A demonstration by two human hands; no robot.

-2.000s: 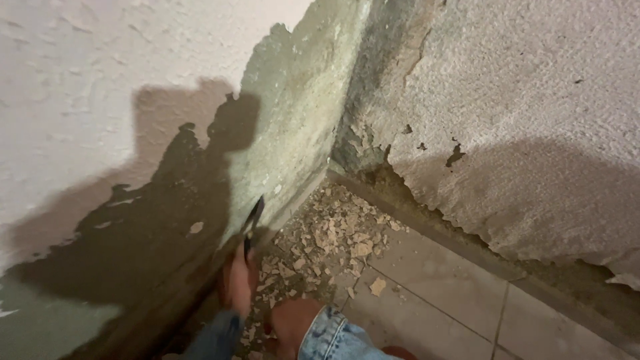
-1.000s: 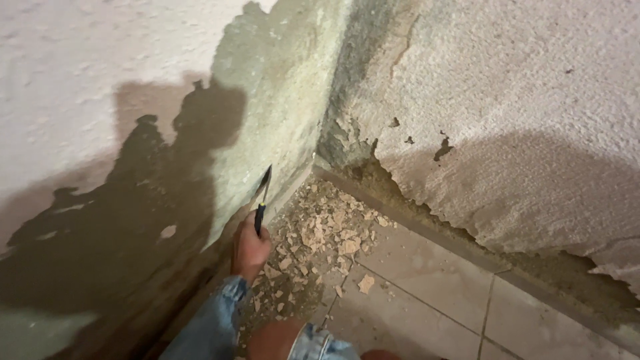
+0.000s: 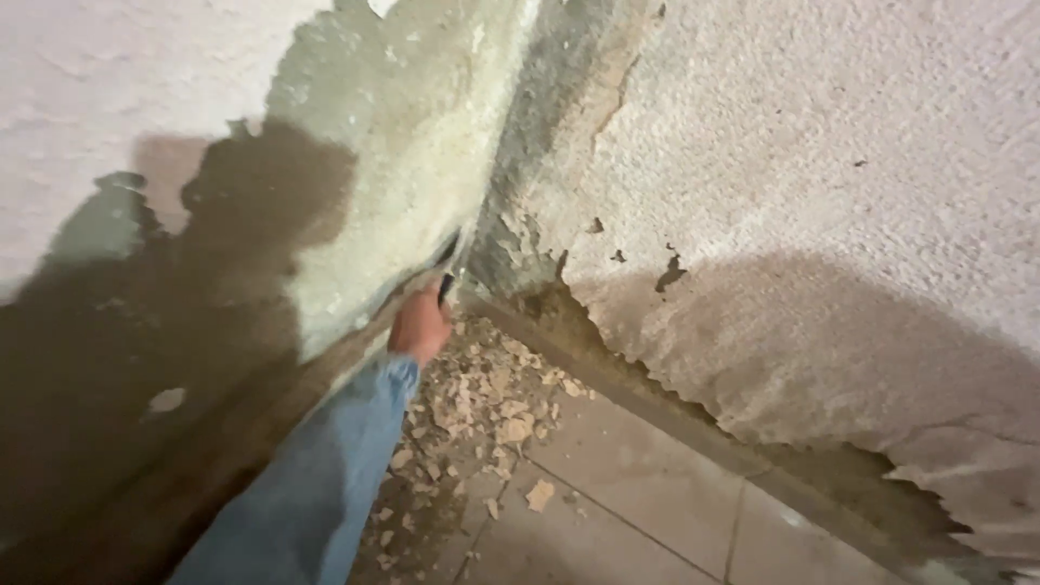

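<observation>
My left hand, in a denim sleeve, is closed around the black handle of a slim scraper or knife. Its dark, blurred blade points up into the corner, close against the base of the left wall, where bare greenish plaster shows beside peeled white paint. Below and to the right of the hand, broken paint and plaster flakes are scattered on the tiled floor. My right hand is out of view.
The right wall has rough, pale plaster with a ragged broken lower edge. A narrow skirting runs along its foot, beside beige floor tiles. A large shadow falls across both walls.
My left hand has moved with the tool along the wall's base, further into the corner. My right hand, seen low in the earliest frame, has gone out of view.
</observation>
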